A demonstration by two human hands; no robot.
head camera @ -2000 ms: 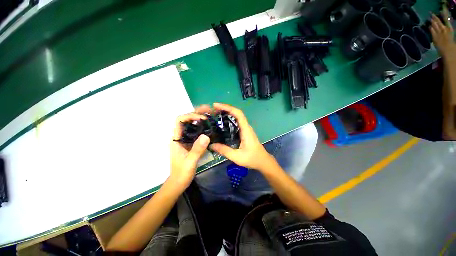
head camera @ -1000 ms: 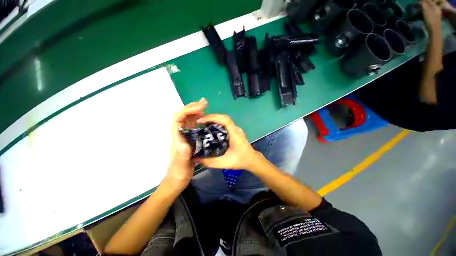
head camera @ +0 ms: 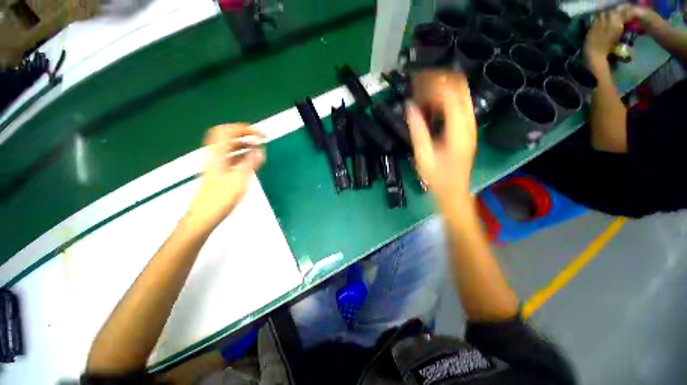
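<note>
My left hand (head camera: 232, 162) is raised over the bench's white edging, blurred, its fingers curled with light streaks at the fingertips; I cannot tell if it holds anything. My right hand (head camera: 446, 124) is blurred among the black parts at the right, with a dark round part (head camera: 433, 64) at its fingertips; I cannot tell if it grips it. Black handle shells (head camera: 337, 158) lie in a loose heap between my hands. Wide open black head housings (head camera: 535, 107) stand grouped beyond my right hand.
A white sheet (head camera: 218, 259) covers the left of the bench. A black piece (head camera: 10, 325) lies at its far left. A white post (head camera: 390, 37) rises behind the heap. Another person's hands (head camera: 606, 34) work at the upper right. A blue-and-red stool (head camera: 538, 214) is below.
My hands have moved apart, left hand up and left, right hand up and right to the black parts. The dark part held between them has left that spot. The view has shifted.
</note>
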